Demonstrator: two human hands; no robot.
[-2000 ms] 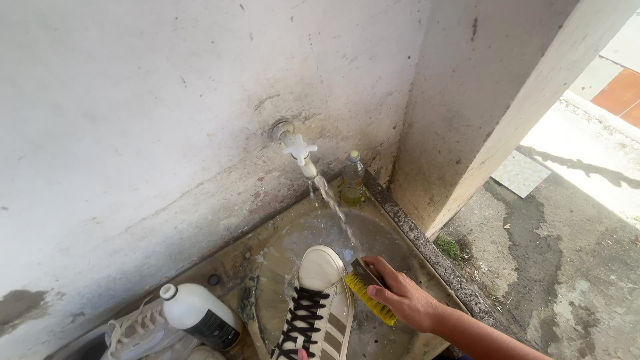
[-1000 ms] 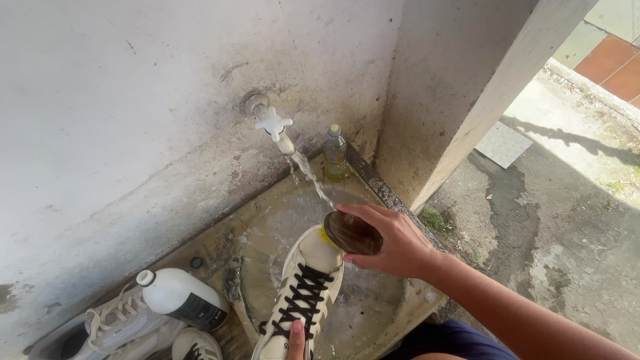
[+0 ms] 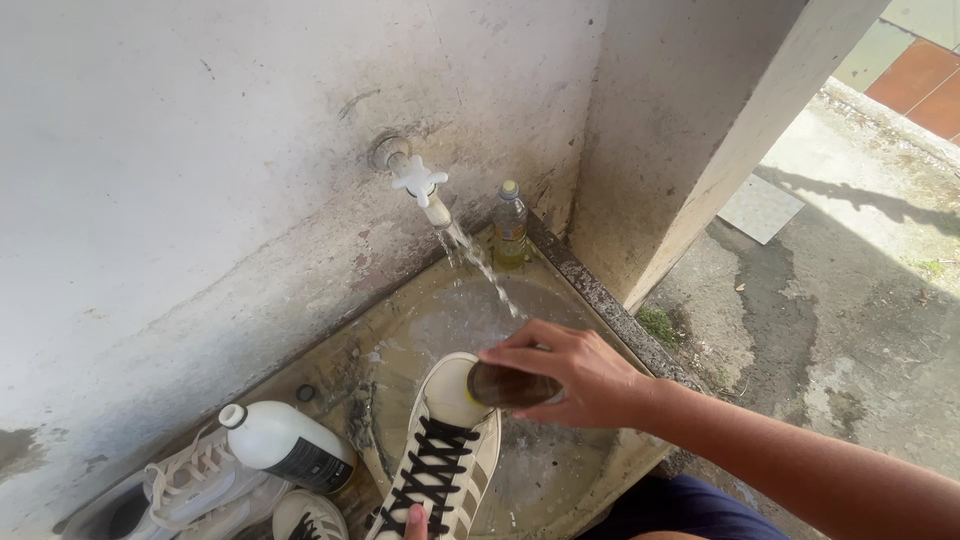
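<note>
My right hand (image 3: 574, 371) grips a scrub brush (image 3: 514, 386) with a dark brown back; its yellow bristles press on the toe of a cream sneaker (image 3: 450, 442) with black laces and tan side stripes. Of my left hand (image 3: 416, 523), only a fingertip shows, on the sneaker's tongue and laces at the bottom edge; the rest is hidden. The shoe is tilted over the basin of a worn stone-like sink (image 3: 555, 465). Water runs into the basin from a wall tap (image 3: 424, 187) with a white handle.
A white bottle (image 3: 289, 446) with a black label, pale laced sneakers (image 3: 202, 480) and another cream shoe (image 3: 307, 514) lie at the lower left. A clear bottle of yellowish liquid (image 3: 510, 229) stands in the back corner. The sink's raised rim (image 3: 592, 289) borders its right side.
Two seconds ago the brush was at the shoe's right side with its yellow bristles in view; now it lies against the toe. My right hand has turned over the brush.
</note>
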